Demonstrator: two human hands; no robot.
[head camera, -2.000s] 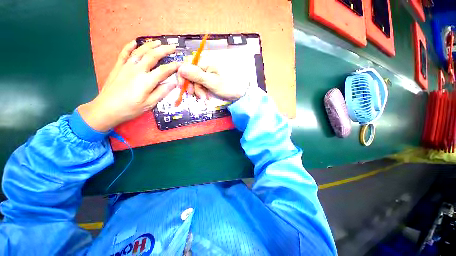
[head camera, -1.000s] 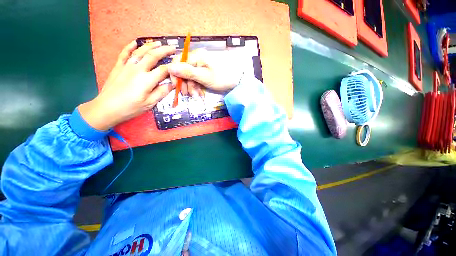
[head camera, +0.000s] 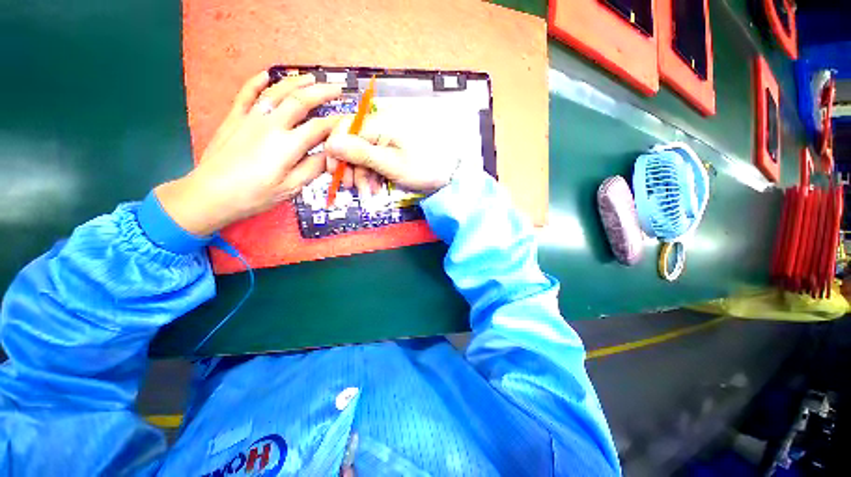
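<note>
An open tablet (head camera: 446, 121) with a black frame lies on a red-orange foam pad (head camera: 519, 140) in front of me. My left hand (head camera: 257, 149) lies spread over the tablet's left end, fingers pointing to the board area and covering part of it. My right hand (head camera: 397, 160) grips an orange pry stick (head camera: 360, 114). The stick's lower tip is at the board area (head camera: 333, 197) near the tablet's lower left. What exactly the tip touches is too small to tell. My left fingertips are close to my right fingers.
A mauve case (head camera: 620, 220), a light-blue fan (head camera: 665, 194) and a tape roll (head camera: 671, 261) stand to the right on the green bench (head camera: 583, 270). More tablets on red pads (head camera: 616, 51) lie at the upper right. Stacked red pads (head camera: 808, 242) stand at the far right. A blue cord (head camera: 244, 296) hangs from my left cuff.
The orange stick's upper end has tilted right since one second ago. The pad and tablet appear slightly further right in view. My left hand remains over the tablet's left end.
</note>
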